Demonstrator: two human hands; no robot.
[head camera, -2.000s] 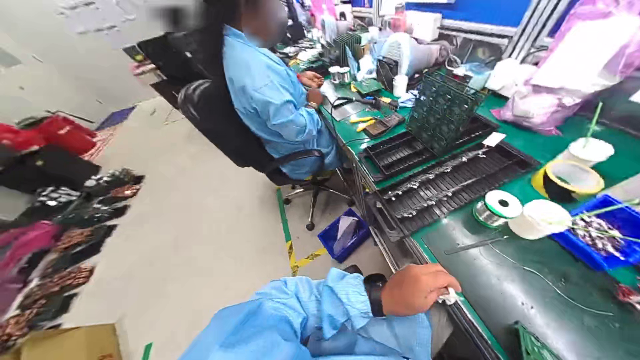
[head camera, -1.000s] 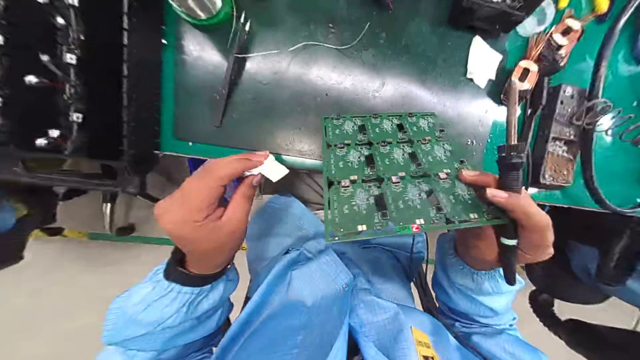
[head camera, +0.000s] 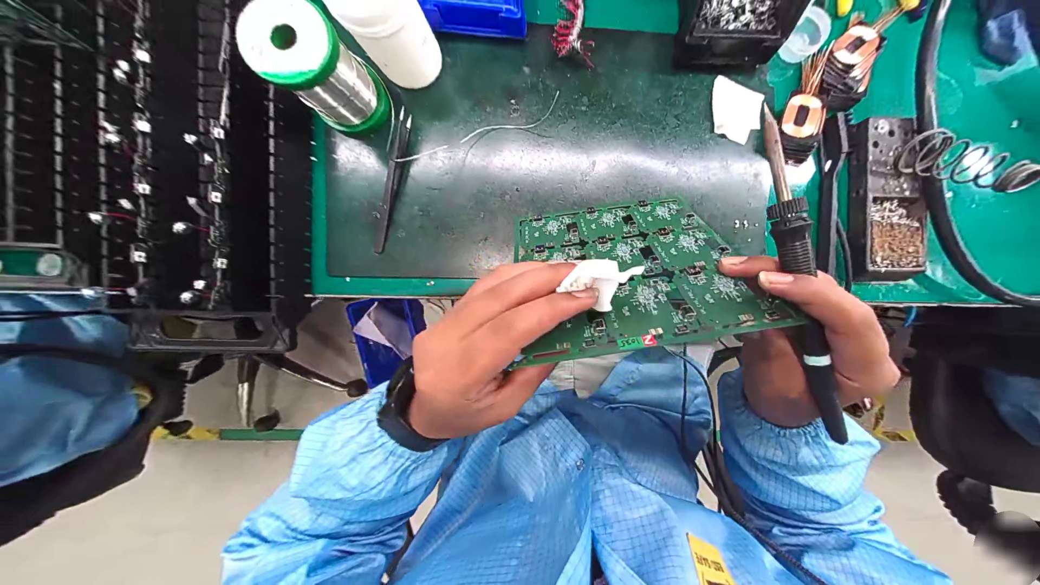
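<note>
My left hand (head camera: 496, 349) pinches a crumpled white wipe (head camera: 600, 283) against the top face of a green circuit board panel (head camera: 674, 305); the thumb is under the panel's left edge. The panel is tilted above the front edge of the bench. At its right edge, my right hand (head camera: 821, 341) grips the panel and also holds a soldering iron (head camera: 791, 236) by its black handle, the tip pointing away from me. Part of the panel is hidden by the left fingers and the wipe.
Tweezers (head camera: 393, 183) and thin solder wire (head camera: 504, 127) lie on the dark mat (head camera: 455, 252). A solder spool (head camera: 345, 85) and white bottle (head camera: 390, 36) stand behind. Black racks (head camera: 183, 162) are left; copper coils (head camera: 804, 116), a metal iron stand (head camera: 891, 203) and a thick black cable (head camera: 934, 179) are right.
My left hand, with the wipe, has moved right onto the panel; one second ago it was apart from it. The right hand still holds panel and iron. The view has shifted.
</note>
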